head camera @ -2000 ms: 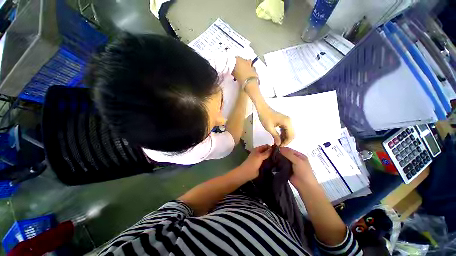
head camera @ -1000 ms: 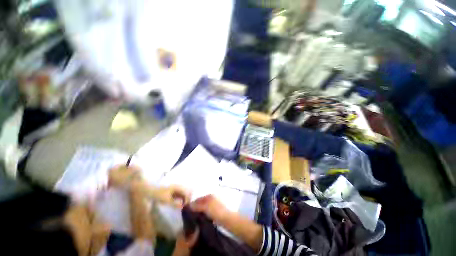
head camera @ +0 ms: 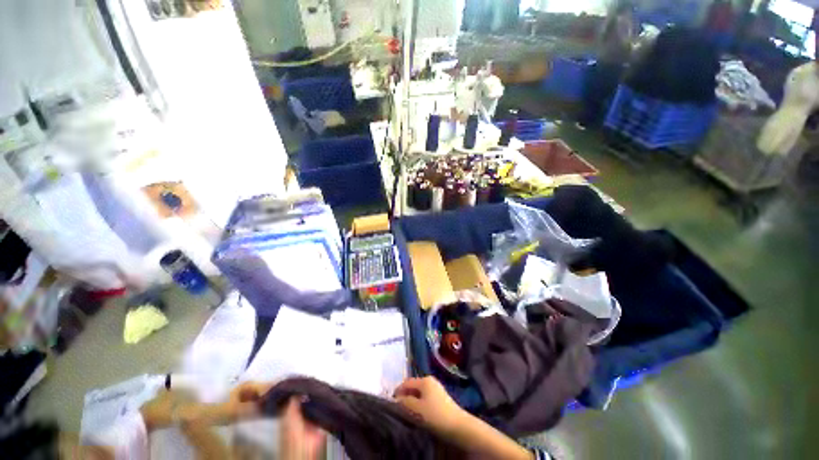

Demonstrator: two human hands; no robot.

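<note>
A dark brown-purple garment piece [head camera: 359,418] is stretched across the bottom centre, over the papers' near edge. My left hand [head camera: 303,435], blurred and partly cut off by the bottom edge, grips its left part. My right hand [head camera: 433,409] holds its upper right edge with bent fingers. A co-worker's hand [head camera: 247,393] is at the garment's left end; whether it grips the cloth is unclear. Printed white papers [head camera: 373,346] lie on the desk behind the garment.
Right of the desk stands a cloth-lined blue bin [head camera: 642,355] with dark cloth [head camera: 530,364], plastic bags and cardboard. A calculator [head camera: 374,260] and file folders [head camera: 292,247] are at its left. Thread spools [head camera: 453,184] stand behind. A dark bottle [head camera: 184,271] is on the desk.
The view has swung up and right, bringing the bin and thread spools into view. My hands are now farther apart, with the garment spread between them. The co-worker's head has nearly left the frame.
</note>
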